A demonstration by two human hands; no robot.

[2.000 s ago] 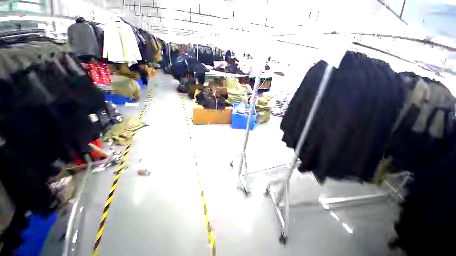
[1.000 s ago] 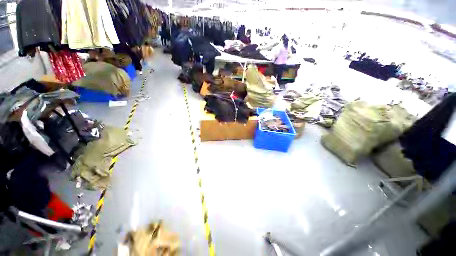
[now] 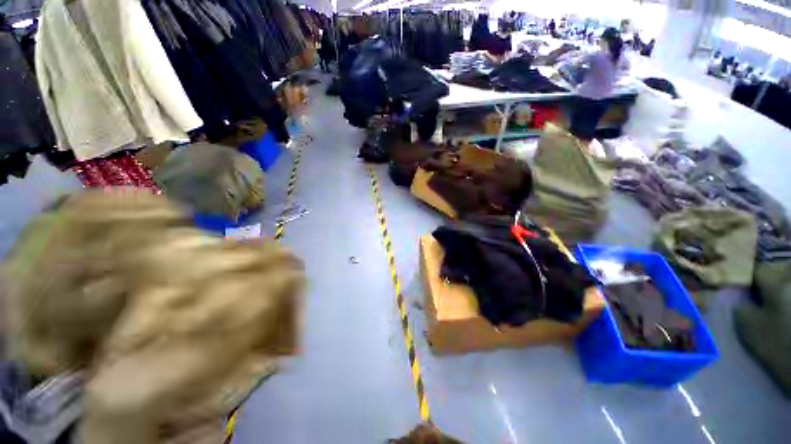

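A large khaki bundle (image 3: 165,303) fills the lower left of the view, close to the camera and blurred. No hand shows on it, so what bears it is hidden or out of the picture. A small brown piece of cloth (image 3: 423,434) shows at the bottom edge, cut off. Neither my left hand nor my right hand can be made out.
An open carton (image 3: 486,334) with black cloth and a blue bin (image 3: 642,368) stand right of the taped aisle (image 3: 401,303). Sacks (image 3: 564,186) lie behind. Hanging jackets (image 3: 104,78) line the left. A person (image 3: 598,82) stands at a white table (image 3: 473,94).
The view has moved forward along the aisle; carton, blue bin and jackets are nearer. The khaki bundle now fills the lower left; a khaki-tan piece showed at the bottom edge one second ago.
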